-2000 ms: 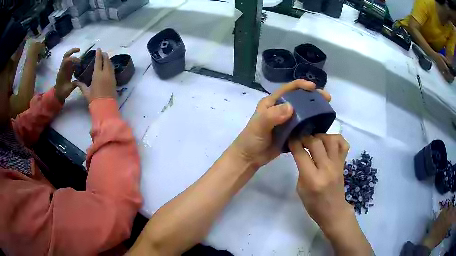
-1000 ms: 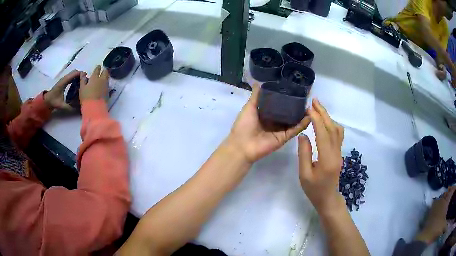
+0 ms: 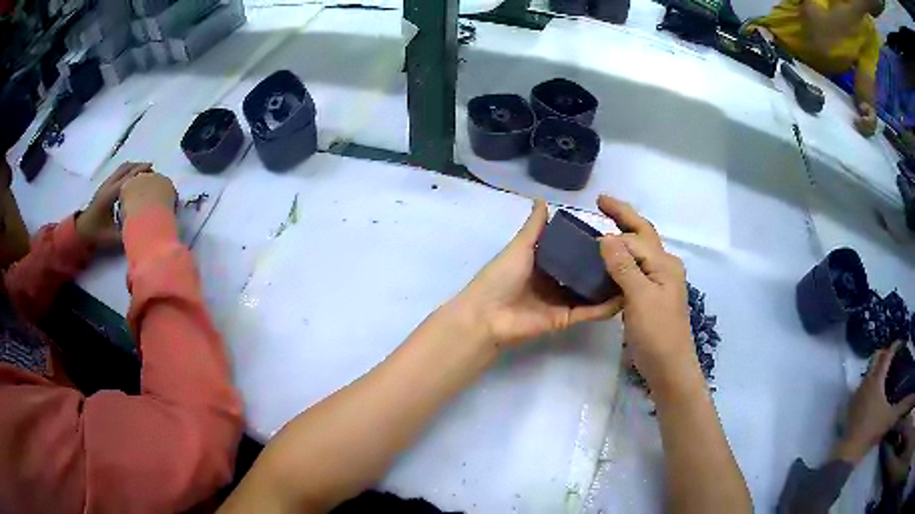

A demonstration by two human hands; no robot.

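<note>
A dark grey plastic housing (image 3: 575, 257) is held tilted above the white bench covering, its smooth flat side towards me and its inside mostly hidden. My left hand (image 3: 517, 286) cradles it from the left and below. My right hand (image 3: 650, 286) grips its right side, thumb and fingers at the edge. A pile of small dark inserts (image 3: 701, 336) lies on the bench, partly hidden behind my right hand and wrist. I cannot see whether an insert is inside the housing.
Three housings (image 3: 564, 153) stand open side up beside the green post (image 3: 431, 90). More housings (image 3: 284, 125) stand at the left, near a neighbour's coral sleeves (image 3: 181, 331). Another housing (image 3: 832, 291) and inserts lie at the right by another person's hands. A person in yellow sits opposite.
The held housing has moved down, clear of the standing three, and is tilted. My right hand has closed on its side. The view has shifted, and the neighbour's hands have come together.
</note>
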